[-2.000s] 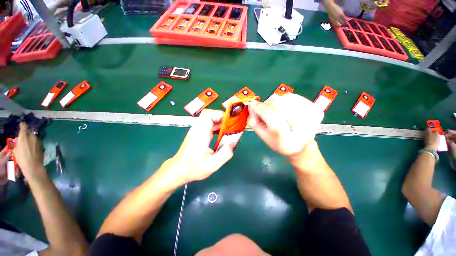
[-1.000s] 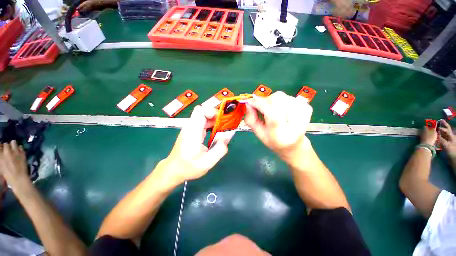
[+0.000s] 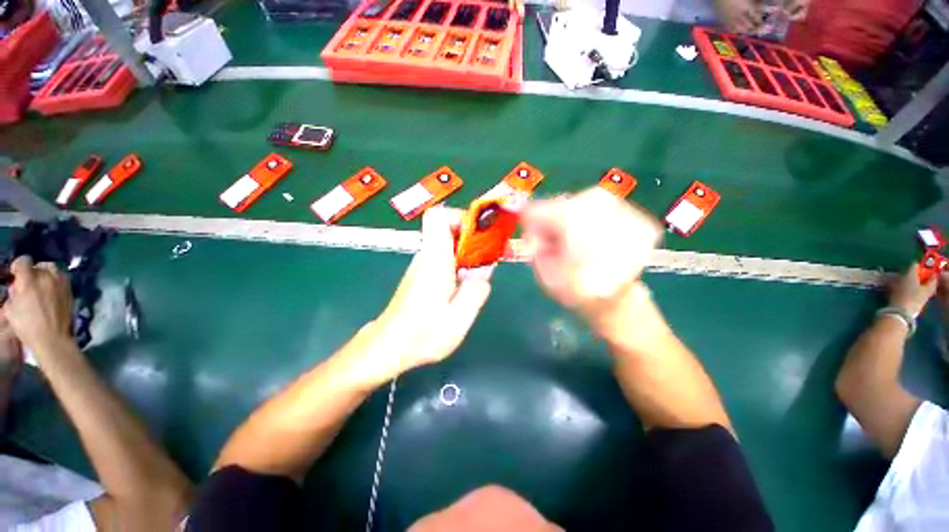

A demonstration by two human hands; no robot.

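Observation:
An orange phone housing (image 3: 485, 241) with a dark round spot near its upper end is held tilted over the pale rail. My left hand (image 3: 429, 301) grips it from the left side and below, fingers behind it and thumb near its lower end. My right hand (image 3: 588, 249) is blurred, just right of the housing's upper end, with fingers bunched; whether it touches the housing or pinches something small cannot be told. More orange housings with white rectangles lie in a row on the green belt, one (image 3: 349, 195) left of my hands and one (image 3: 693, 208) right of them.
A dark phone (image 3: 302, 136) lies on the belt. Red trays (image 3: 427, 68) and a white device (image 3: 590, 50) stand beyond it. The pale rail (image 3: 312, 235) crosses in front. A small white ring (image 3: 450, 395) and a striped cord (image 3: 382, 457) lie nearby. Co-workers' arms (image 3: 99, 416) reach in at both sides.
The belt housings and dark phone have shifted left. My left hand still holds the housing; my right hand has become blurred and sits slightly right of the housing's upper end.

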